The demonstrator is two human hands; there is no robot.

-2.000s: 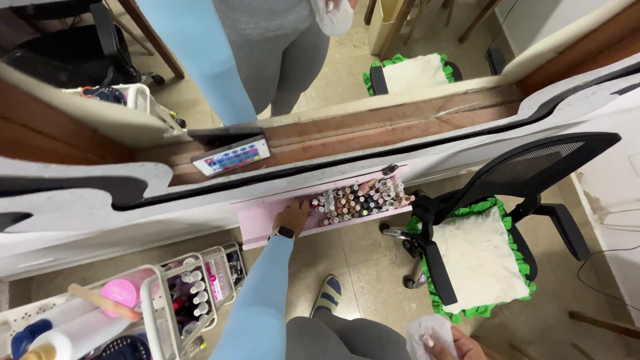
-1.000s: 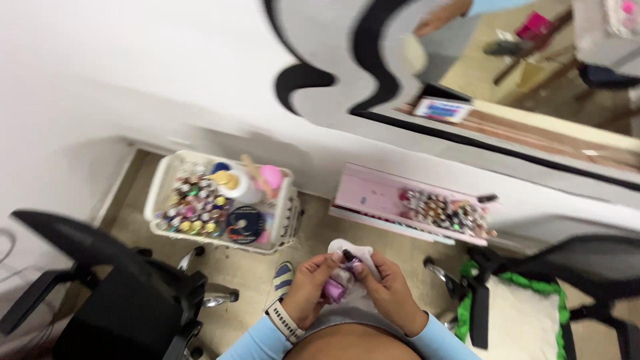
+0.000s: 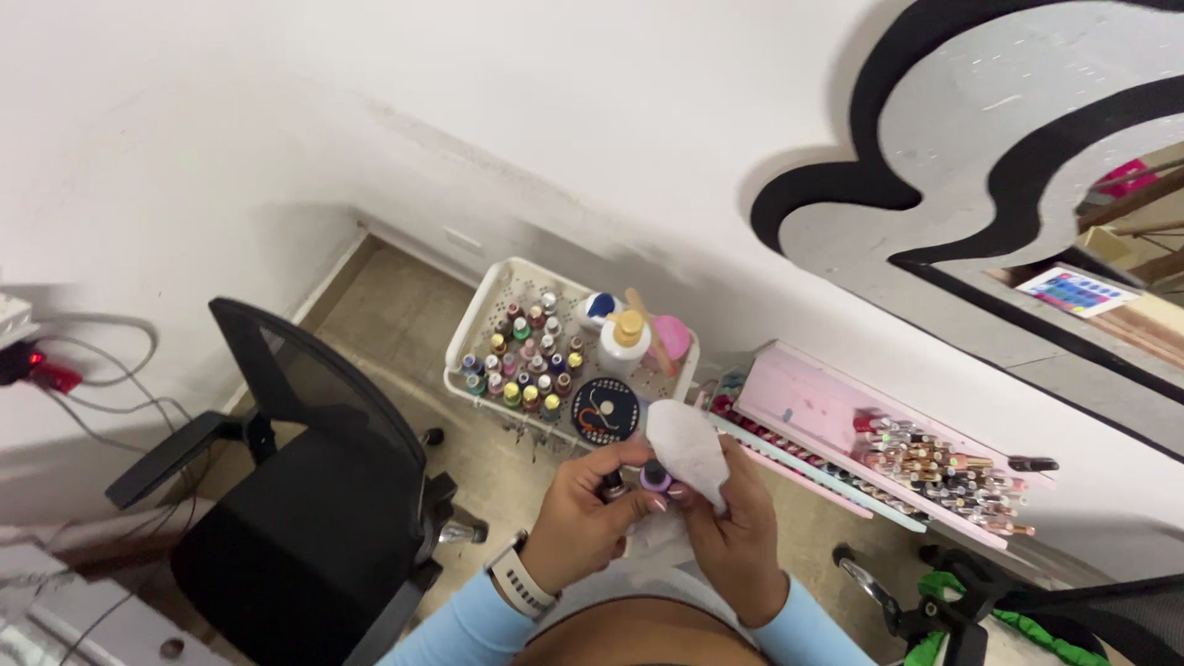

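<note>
Close together at the lower middle, my two hands hold small bottles and a white cloth or tissue. My left hand (image 3: 587, 518), with a watch on its wrist, has its fingers around a dark-capped bottle (image 3: 613, 485). A purple nail polish bottle (image 3: 655, 477) with a black cap sits between the fingertips of both hands; which hand bears it I cannot tell. My right hand (image 3: 737, 536) grips the white cloth or tissue (image 3: 689, 446), which also hangs beneath the bottles. Just beyond my hands stands a white plastic trolley basket (image 3: 481, 319) with many nail polish bottles (image 3: 527, 356).
The basket also holds a pump bottle (image 3: 624, 342), a pink round item (image 3: 671, 338) and a dark round lid (image 3: 605, 411). Right of it, a pink shelf (image 3: 800, 393) bears more polish bottles. A black mesh chair (image 3: 305, 509) stands left, another chair (image 3: 962, 610) lower right.
My left hand, at the pink shelf two seconds ago, is now beside my right hand in front of me. The view has swung left toward the trolley basket. The cloth now rises higher above my right fingers.
</note>
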